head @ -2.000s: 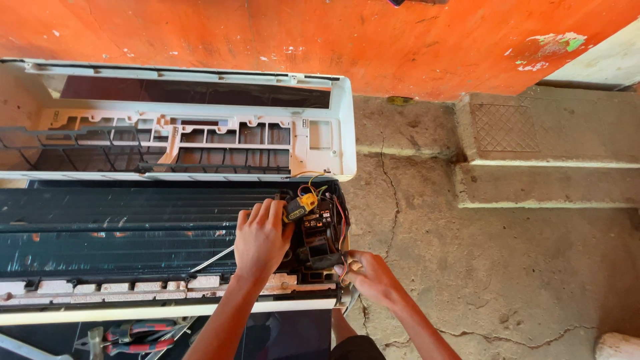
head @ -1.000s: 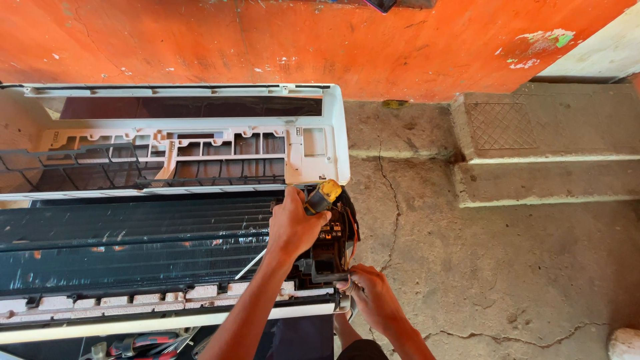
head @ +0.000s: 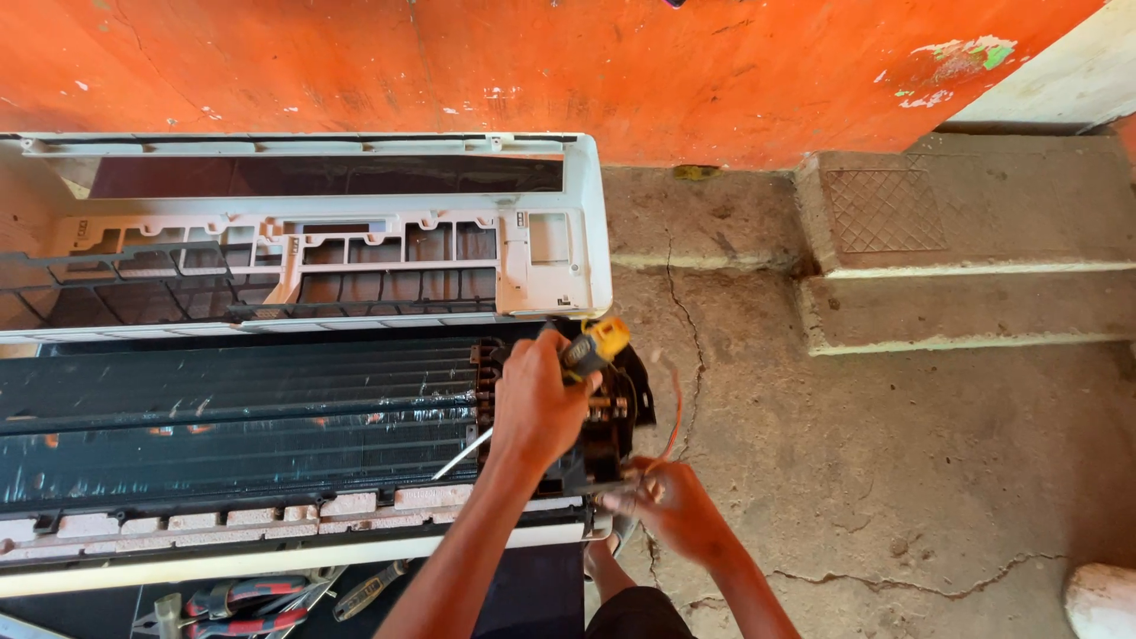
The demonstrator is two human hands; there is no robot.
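An opened split air conditioner indoor unit with a dark finned coil (head: 240, 426) lies on a dark surface. My left hand (head: 541, 399) is closed around a screwdriver with a yellow and black handle (head: 596, 346); a pale metal shaft (head: 463, 453) shows on the hand's left. At the unit's right end, beside the copper pipe ends and dark housing (head: 608, 408), my right hand (head: 666, 501) pinches something small near a red wire (head: 676, 413). Its fingertips are blurred, so the held item is unclear.
Behind the unit lies its white plastic front casing (head: 596, 231), against an orange wall (head: 532, 71). Pliers with red and black handles (head: 248, 603) and another screwdriver (head: 371, 590) lie at the near edge. Concrete steps (head: 967, 311) and a cracked floor (head: 852, 497) are on the right.
The dark part at the unit's right end now sticks out farther to the right. A red wire now stands out beside my right hand. The view has shifted somewhat.
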